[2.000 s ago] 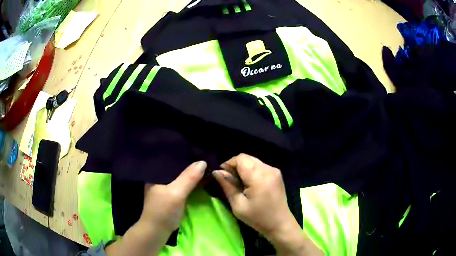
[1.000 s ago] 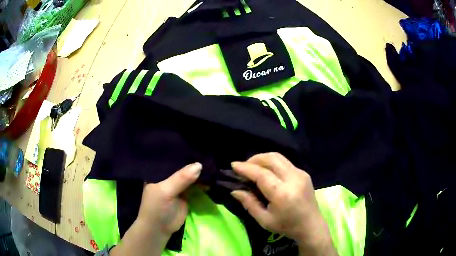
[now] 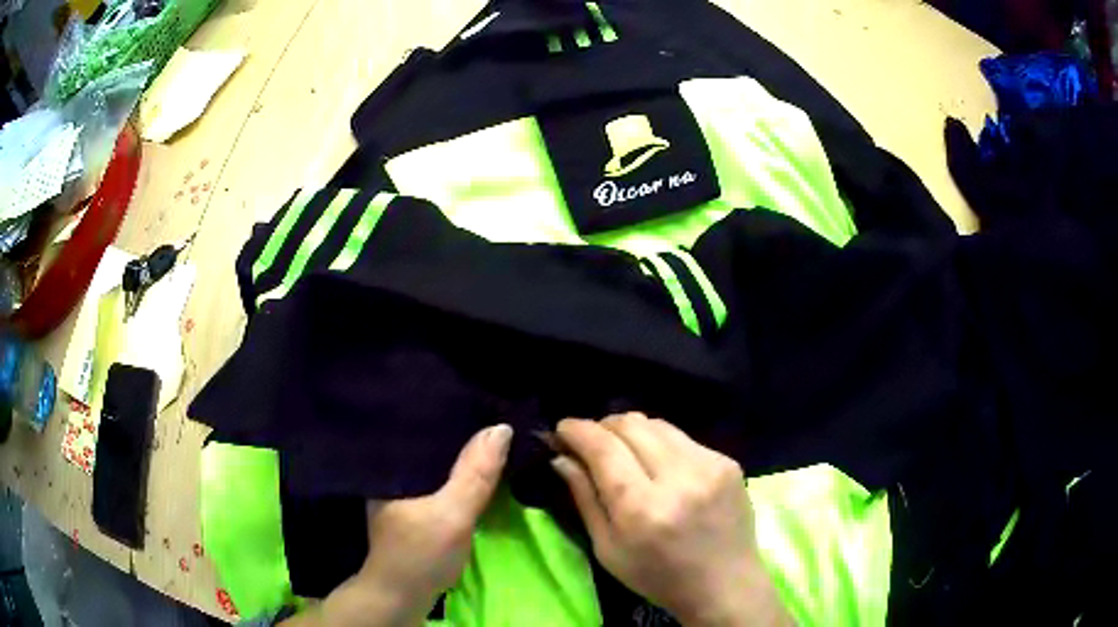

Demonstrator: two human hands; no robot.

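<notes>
A black knit garment with neon-green blocks (image 3: 490, 288) lies in front of me, its black cloth raised between my hands. My left hand (image 3: 429, 527) pinches the black edge, thumb on top. My right hand (image 3: 656, 508) is closed at the same edge, just right of the left thumb, with fingertips and thumb together. Whether it also holds a small tool is hidden. A second garment lies beyond, with a black logo panel (image 3: 628, 162) showing a pale top hat and lettering.
At left on the pale table (image 3: 264, 116) are a black phone (image 3: 124, 453), keys (image 3: 150, 267) on paper, a red curved rim (image 3: 88, 245) and plastic bags. A dark garment pile (image 3: 1042, 331) with green bits is at right, blue material (image 3: 1036, 83) behind it.
My right hand first moved right, opening its fingers, and is now closed again near the left thumb. The raised black cloth has shifted slightly. My left hand keeps its pinch.
</notes>
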